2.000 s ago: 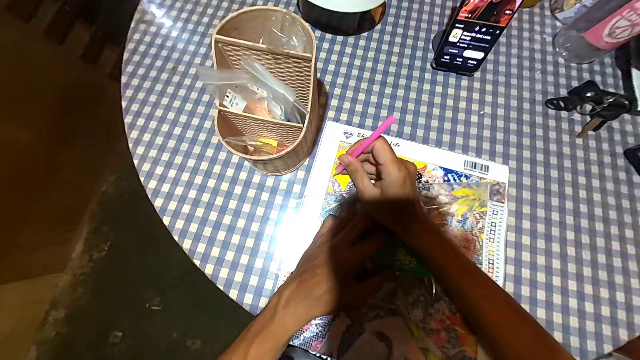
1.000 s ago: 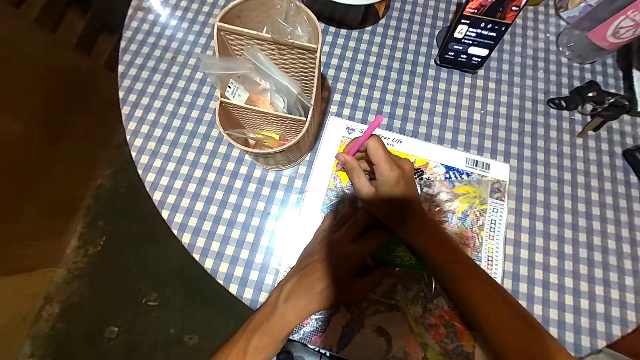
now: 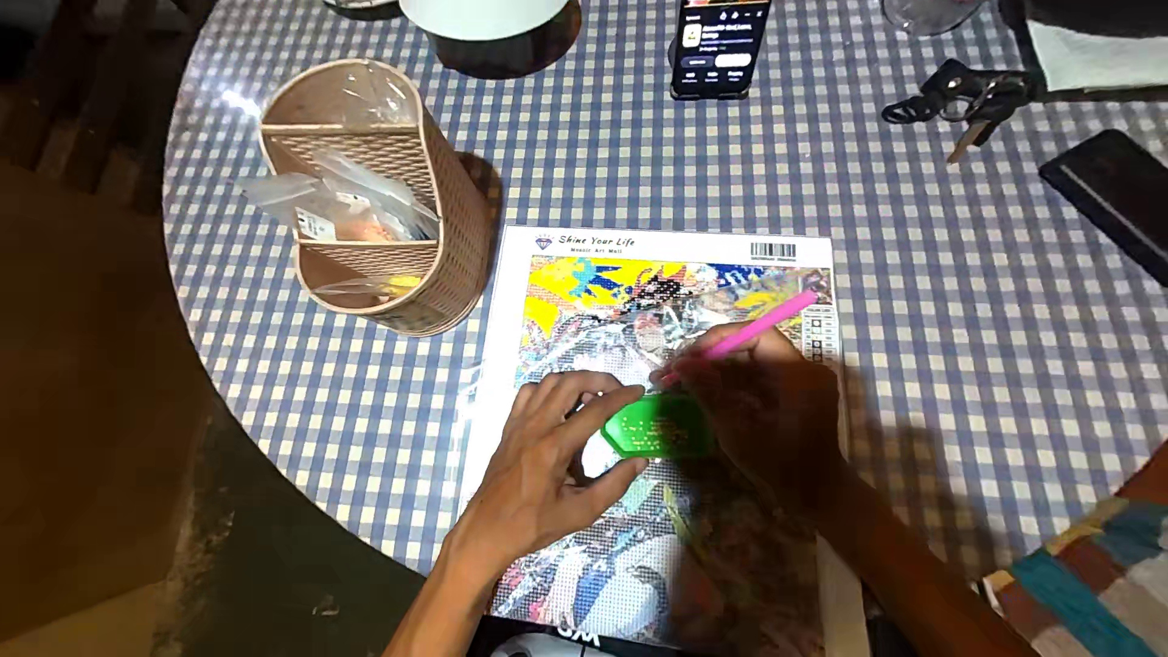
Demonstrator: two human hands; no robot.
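A diamond painting canvas [image 3: 584, 584] lies on the checked tablecloth, partly covered with coloured beads and clear film. On it sits a green plastic bead tray [image 3: 652, 427] holding small yellowish beads. My left hand [image 3: 557, 456] is at the tray's left end, thumb and forefinger spread around it; whether the fingertips press on it I cannot tell. My right hand [image 3: 766, 392] grips a pink applicator pen [image 3: 753, 330], its lower tip just above the tray's upper edge. The right palm and forearm are in shadow and hide part of the canvas.
A woven plastic organizer [image 3: 465, 228] with clear zip bags [image 3: 356, 205] stands left of the canvas top. Behind are a white bowl-like container [image 3: 484, 14] and a lit phone [image 3: 719, 50]. Keys [image 3: 967, 100] and a dark flat case [image 3: 1113, 196] lie right. The rounded table edge runs along the left.
The right hand with the pink pen has moved from the canvas's upper left to the green tray. The left hand's fingers now show around the tray, which was mostly hidden. The view has shifted.
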